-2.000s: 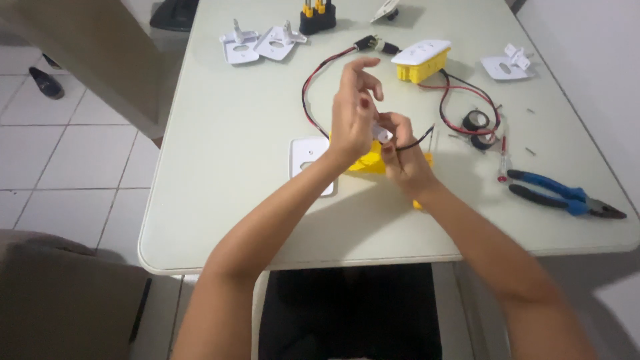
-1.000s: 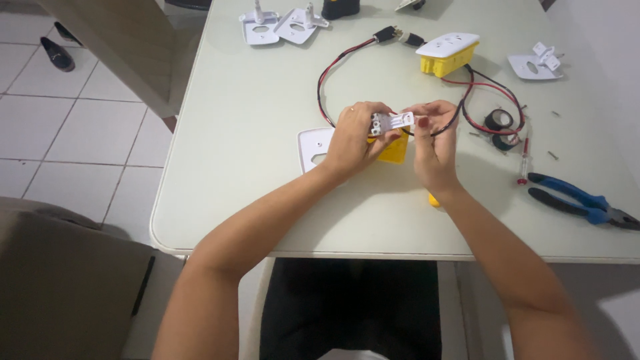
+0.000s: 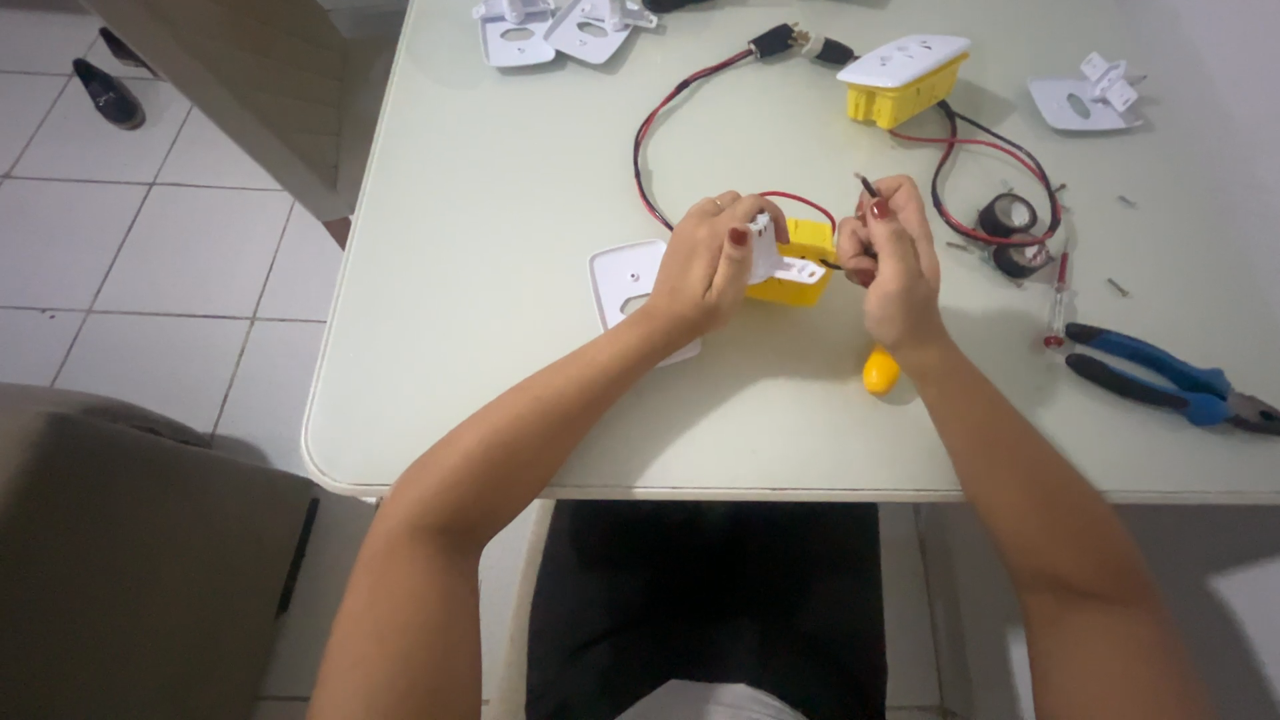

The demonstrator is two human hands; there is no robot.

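My left hand [image 3: 715,262] holds a white plastic socket module [image 3: 775,258] over a yellow electrical box [image 3: 808,285] on the table. Between the fingers of my right hand [image 3: 895,255], just right of the box, is the black wire [image 3: 867,185], its bare end pointing up. A red wire [image 3: 805,200] arches behind the box. Partly under my left forearm lies a white faceplate [image 3: 620,285]. A yellow handle [image 3: 881,371] shows below my right hand; the rest of it is hidden. Farther back, a yellow box with a white cover [image 3: 905,75] has red and black wires.
Blue and black pliers [image 3: 1150,375] lie at the right, near a red-tipped screwdriver [image 3: 1058,300], rolls of black tape [image 3: 1008,215] and loose screws [image 3: 1117,288]. More white faceplates [image 3: 590,35] with attached modules are at the back. A black plug connector [image 3: 772,42] ends the wire pair.
The white module, held at an angle above the yellow box a second ago, is now tilted beside my left fingers. My right hand has moved away from it to the right, with the black wire's end raised.
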